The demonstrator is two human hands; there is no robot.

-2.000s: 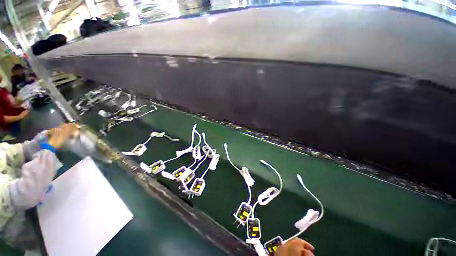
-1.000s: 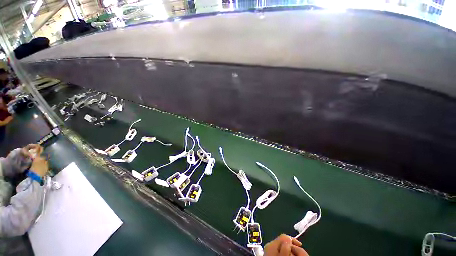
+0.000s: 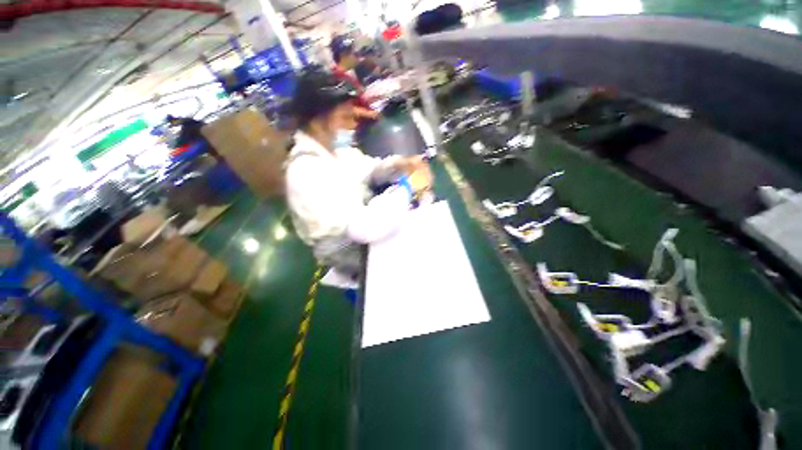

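Note:
No hand of mine is in view. Open white power adapters with dark and yellow insides lie on the dark green conveyor belt. One adapter lies nearest, low on the right side, with others farther up the belt near the rail. Their white cords are coiled and partly overlap. Two more adapters lie farther along. The picture is blurred, so fine detail does not show.
A stained edge rail runs between belt and green bench. A white sheet lies on the bench. Another worker in white sits beside it. Cardboard boxes and a blue frame stand at the left.
The view has swung left, bringing the other worker, aisle and boxes into sight. The hand seen earlier at the nearest adapters is out of the picture.

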